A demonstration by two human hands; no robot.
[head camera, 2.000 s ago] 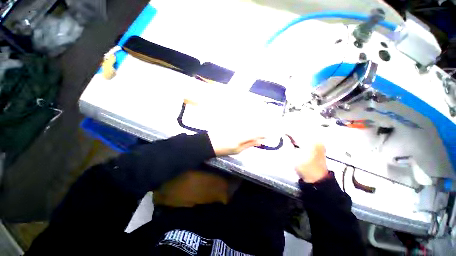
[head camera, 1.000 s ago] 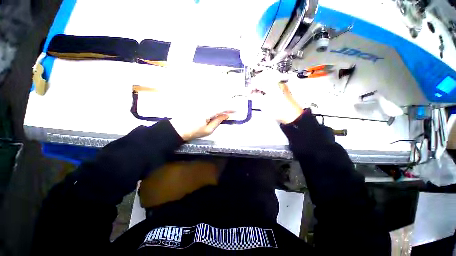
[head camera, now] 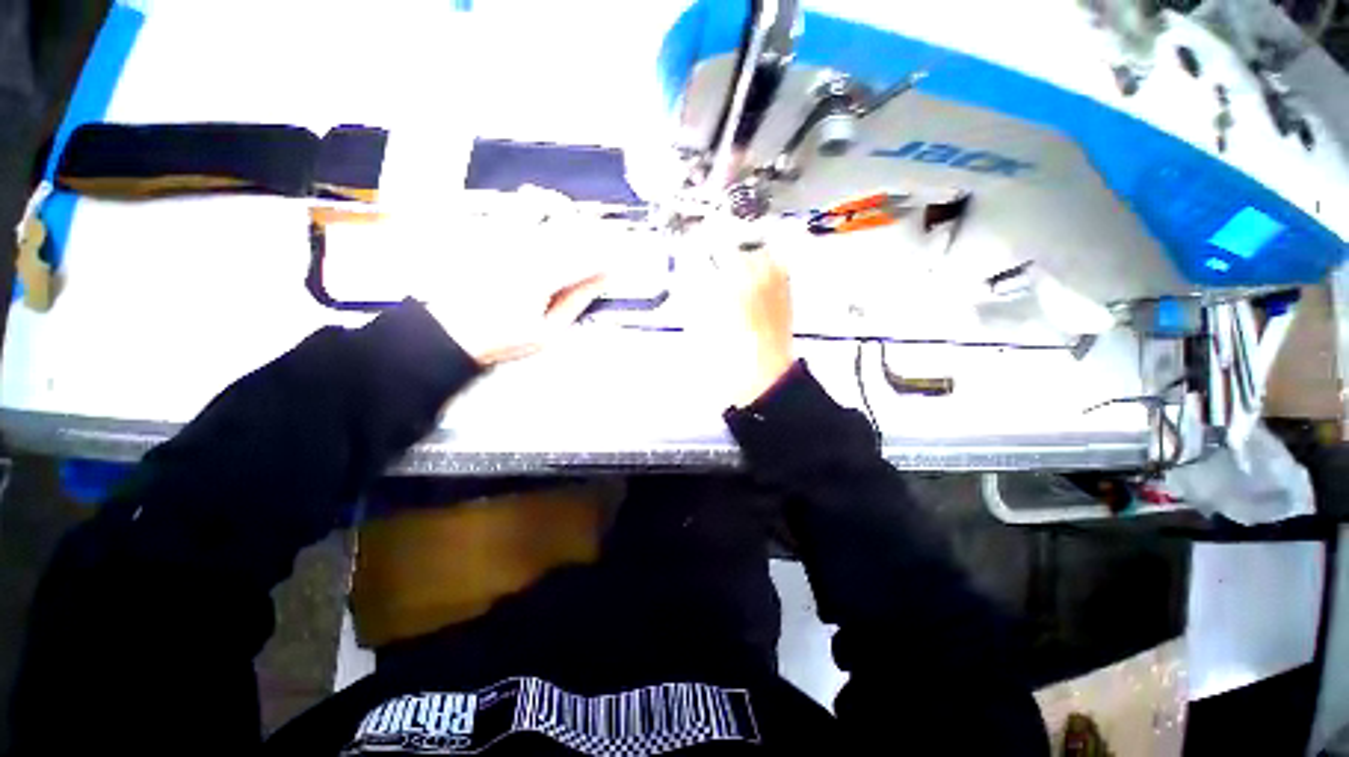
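A piece with a dark narrow edge [head camera: 318,274] and a tan corner lies on the table, its middle washed out by glare. My left hand [head camera: 540,323] rests on or beside its lower edge; its grip is unclear. My right hand [head camera: 763,308] is just in front of the presser foot area [head camera: 695,204], its fingertips lost in glare. A dark piece [head camera: 548,170] lies left of the needle area. A chain of dark-over-tan sewn pieces [head camera: 193,160] runs left from it.
Orange-and-black snips [head camera: 858,215] lie under the machine arm [head camera: 1021,111]. A small brown curved item [head camera: 917,385] with dark cord is right of my right hand. A pale block [head camera: 1043,308] is farther right. Tan pieces [head camera: 474,555] lie on my lap. The ruler-marked edge [head camera: 592,456] is in front.
The view has turned and shifted right. My right hand has moved up closer to the presser foot. The dark-edged piece's right corner has moved nearer the needle area, and less of its edge shows.
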